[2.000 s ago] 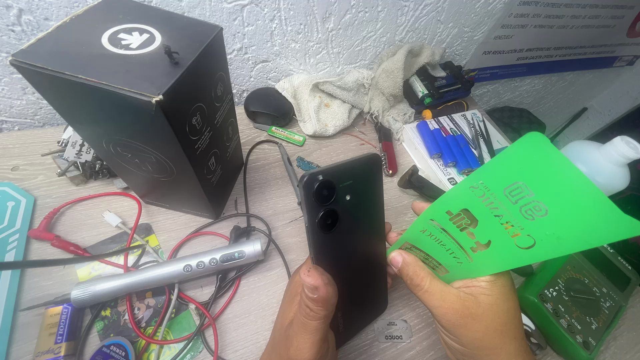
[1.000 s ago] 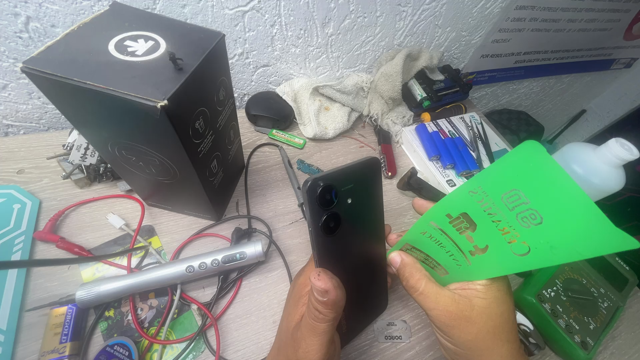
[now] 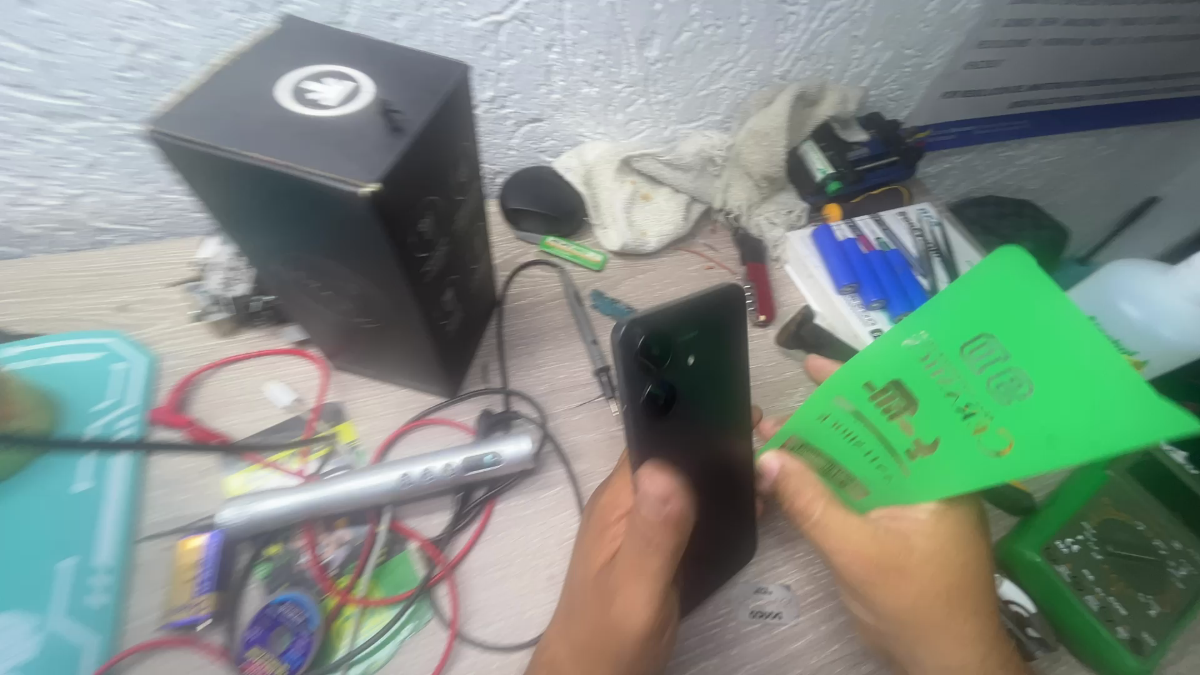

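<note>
A black smartphone point(image 3: 698, 431) is upright in my left hand point(image 3: 623, 562), its back with the camera lenses facing me and my thumb across it. Between thumb and fingers, my right hand point(image 3: 900, 562) grips a thin green plastic sheet point(image 3: 1022, 375) with cut-out lettering. The sheet's narrow end is close to the phone's right edge; whether they touch I cannot tell. Beneath the hands lies a small transparent sticker point(image 3: 769, 605) on the wood-look table point(image 3: 525, 600). The picture is blurred.
At left stand a tall black box point(image 3: 375, 234), a silver pen-shaped tool point(image 3: 375, 483) among red and black cables, a solder spool point(image 3: 279, 633) and a teal mat point(image 3: 75, 506). Behind are a cloth point(image 3: 647, 197) and a red pocketknife point(image 3: 757, 281). A green multimeter point(image 3: 1116, 553) and a bottle point(image 3: 1144, 300) are at right.
The view has shifted, bringing more of the teal mat in at the left. Both hands keep hold of the phone and the green sheet.
</note>
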